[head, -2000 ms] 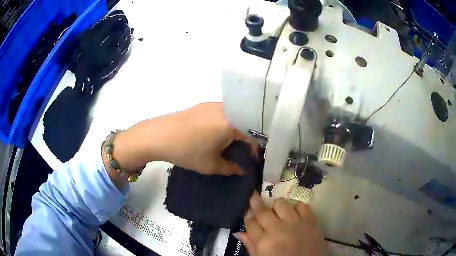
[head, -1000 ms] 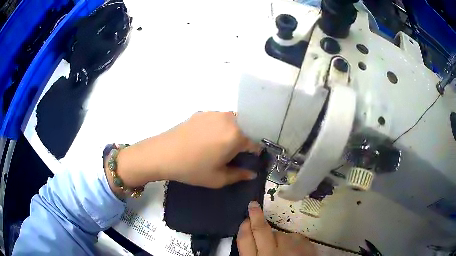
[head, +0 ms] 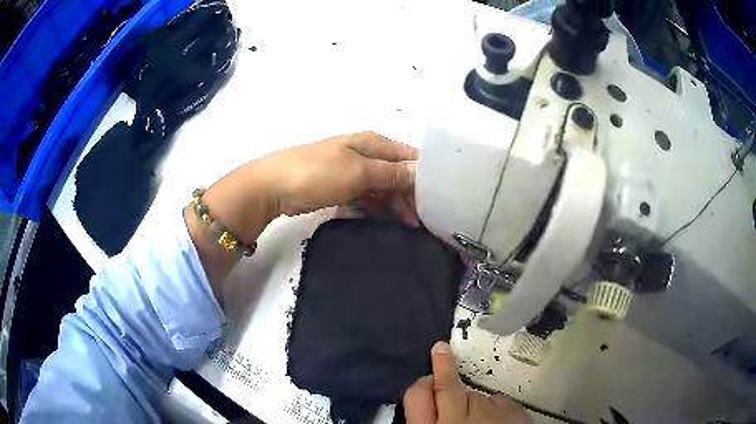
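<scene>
A black rounded-square face panel lies flat on the white table, its right edge beside the presser foot of the sewing machine. Its left edge is fuzzy. A black strip shows below its lower edge. My left hand is at the panel's top edge, fingers partly hidden behind the machine head; its grip cannot be made out. My right hand is at the bottom, cut off by the frame's edge, with its index fingertip on the panel's lower right edge.
A tangled bundle of black loops lies at the upper left, with flat black panels below it. A blue crate stands at the far left. Printed ruler markings run along the front edge. Dark snips show partly at lower right.
My left hand has moved up and away from the needle area to the panel's top edge. The panel now lies flatter and more fully in view. My right hand has shifted slightly right.
</scene>
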